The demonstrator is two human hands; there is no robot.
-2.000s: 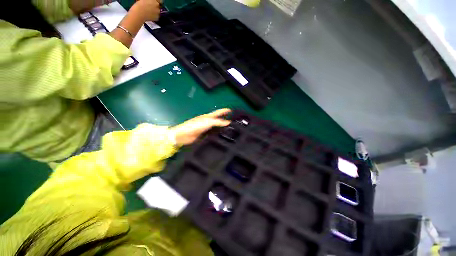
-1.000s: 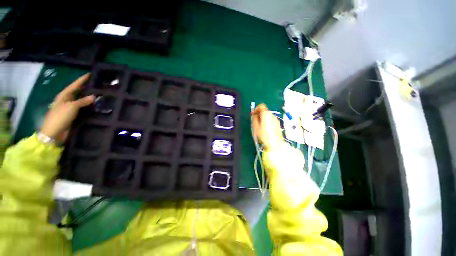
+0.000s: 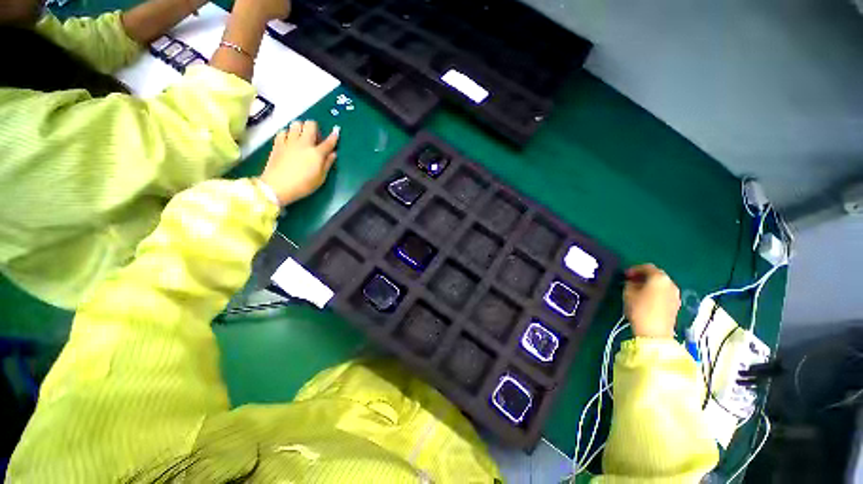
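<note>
A black foam tray (image 3: 452, 284) lies tilted in front of me on the green mat. Watch units with lit pale rims, one a blank white square (image 3: 581, 262), sit in its right column. Several dark watch units (image 3: 414, 250) sit in its left pockets; other pockets are empty. A white label (image 3: 303, 283) is at its left corner. My left hand (image 3: 299, 163) is off the tray, palm down on the mat, fingers apart, nothing visible in it. My right hand (image 3: 651, 301) is beside the tray's right edge, fingers curled; whether it holds something is hidden.
A coworker's yellow sleeve (image 3: 180, 123) and hands are at upper left, over a white sheet (image 3: 317, 80) with a row of dark units (image 3: 178, 53). More black trays (image 3: 511, 57) lie behind. Small white bits (image 3: 343, 102) are on the mat. White cables (image 3: 606, 378) and a power strip (image 3: 727, 364) are at right.
My left hand has left the tray's left edge and moved away onto the mat. The view has turned, so the tray looks rotated. My right hand stays at the tray's right side.
</note>
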